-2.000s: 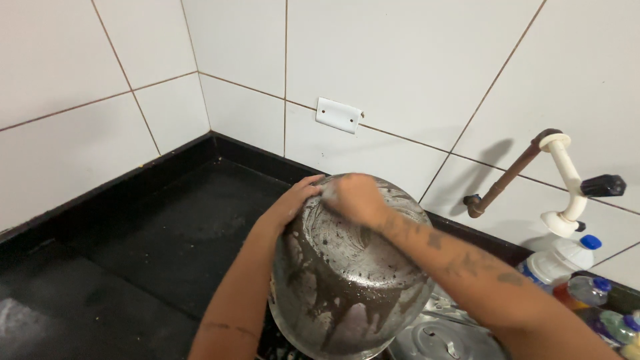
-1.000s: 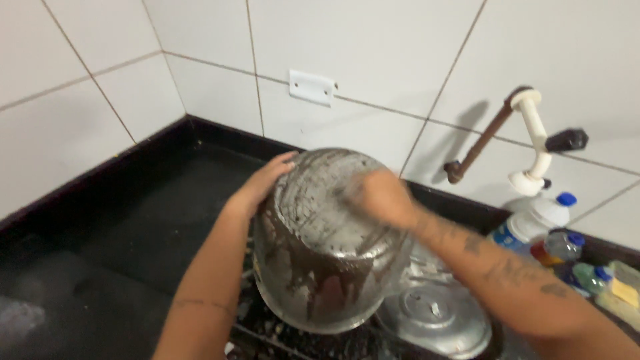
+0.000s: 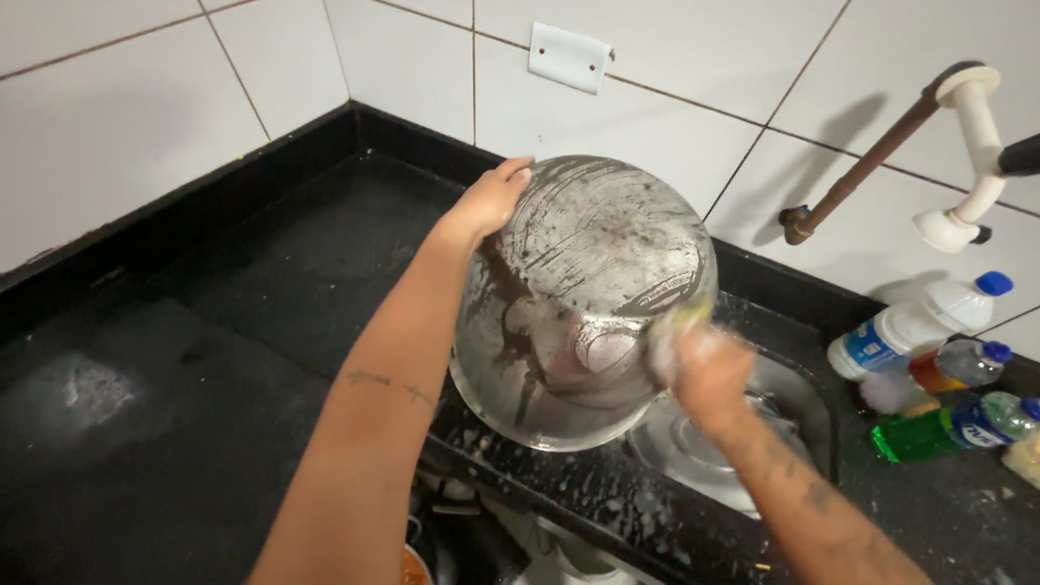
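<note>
A large metal pot (image 3: pixel 601 244) stands tilted with its base up on the black counter edge beside the sink; dark grime and wet streaks cover its base and side. My left hand (image 3: pixel 491 199) grips the pot's upper left edge. Blurred by motion, my right hand (image 3: pixel 715 370) holds a scouring sponge (image 3: pixel 682 325), yellowish on one side, against the right side of the pot. Below that hand a round metal lid (image 3: pixel 691 439) lies partly in the steel sink (image 3: pixel 812 398).
Right of the sink lie or stand a white bottle with a blue cap (image 3: pixel 942 321), a bottle with amber liquid (image 3: pixel 959 366) and a green detergent bottle (image 3: pixel 934 431). A faucet (image 3: pixel 979 154) juts from the tiled wall. Black counter (image 3: pixel 203 325) extends left; splashed suds mark its front edge.
My right hand has moved from the pot's base to its right side with the sponge. My left hand still holds the pot's left edge.
</note>
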